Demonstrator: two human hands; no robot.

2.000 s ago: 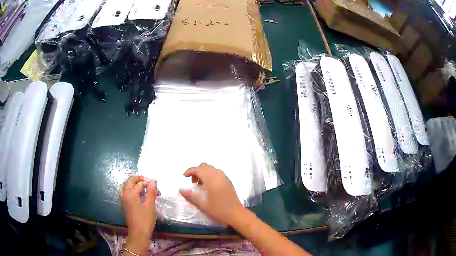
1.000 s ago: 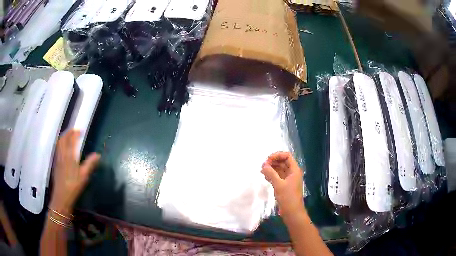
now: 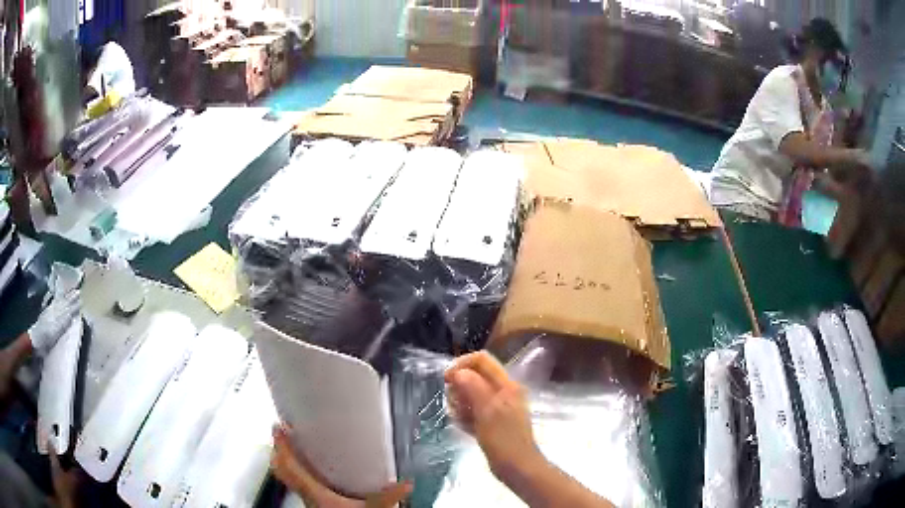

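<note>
My left hand (image 3: 332, 486) holds a white-and-black unit (image 3: 327, 402) tilted up in front of me, white face to the left and dark side to the right. Its lower end is cut off by the frame's edge. My right hand (image 3: 494, 409) is just right of the unit, fingers pinched on crinkled clear film (image 3: 427, 372), a poly bag. Whether the unit's end is inside the bag cannot be told. The stack of empty poly bags (image 3: 585, 446) lies below and right of my right hand, half out of the brown bag carton (image 3: 581, 283) marked "SL200".
Unbagged units (image 3: 189, 412) lie at left; a white-gloved hand (image 3: 55, 319) is beside them. Units with dark leads (image 3: 412, 203) lie behind mine. Bagged units (image 3: 774, 422) stand in a row at right. Flattened cartons (image 3: 620, 184) lie farther back. A person (image 3: 769, 139) stands at far right.
The view has lifted, showing more of the room. My left hand has picked up a unit from the left group and brought it to centre. My right hand has taken hold of film.
</note>
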